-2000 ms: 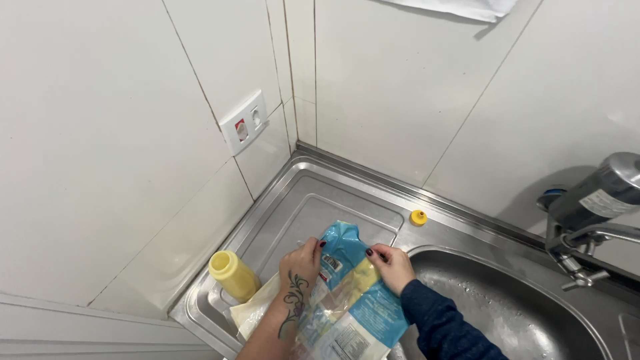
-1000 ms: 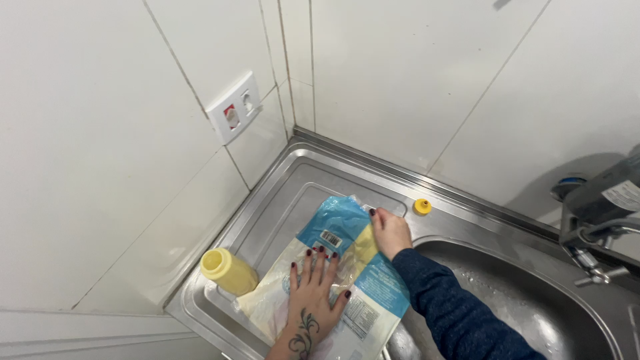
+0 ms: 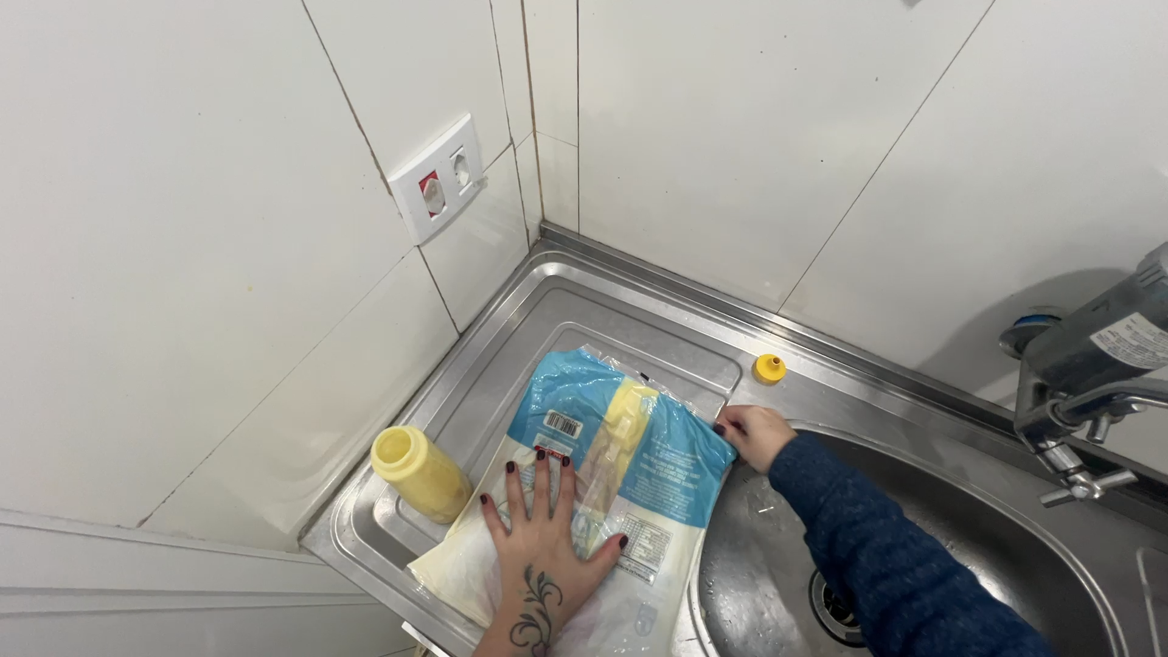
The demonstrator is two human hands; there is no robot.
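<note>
A blue, white and yellow plastic food bag (image 3: 639, 474) lies on the ribbed drainboard, its lower part reaching the frame's bottom edge. Spread flat on its middle is my left hand (image 3: 538, 538), fingers apart. My right hand (image 3: 756, 438) pinches the bag's upper right corner between thumb and fingers, beside the sink bowl. An uncapped yellow plastic squeeze bottle (image 3: 422, 474) stands left of the bag, its mouth facing up. Its yellow nozzle cap (image 3: 769, 369) rests on the sink's back ledge, above my right hand.
A stainless steel sink bowl (image 3: 776, 566) with a drain is at the right, partly behind my right sleeve. A metal tap (image 3: 1077, 484) with a cylindrical water filter (image 3: 1095, 338) juts from the wall. A white power socket (image 3: 438, 181) is on the left wall.
Two seconds ago both hands held the bag's top part raised. The left hand then moved down onto the bag, which now lies flatter, while the right hand stays at its upper right edge.
</note>
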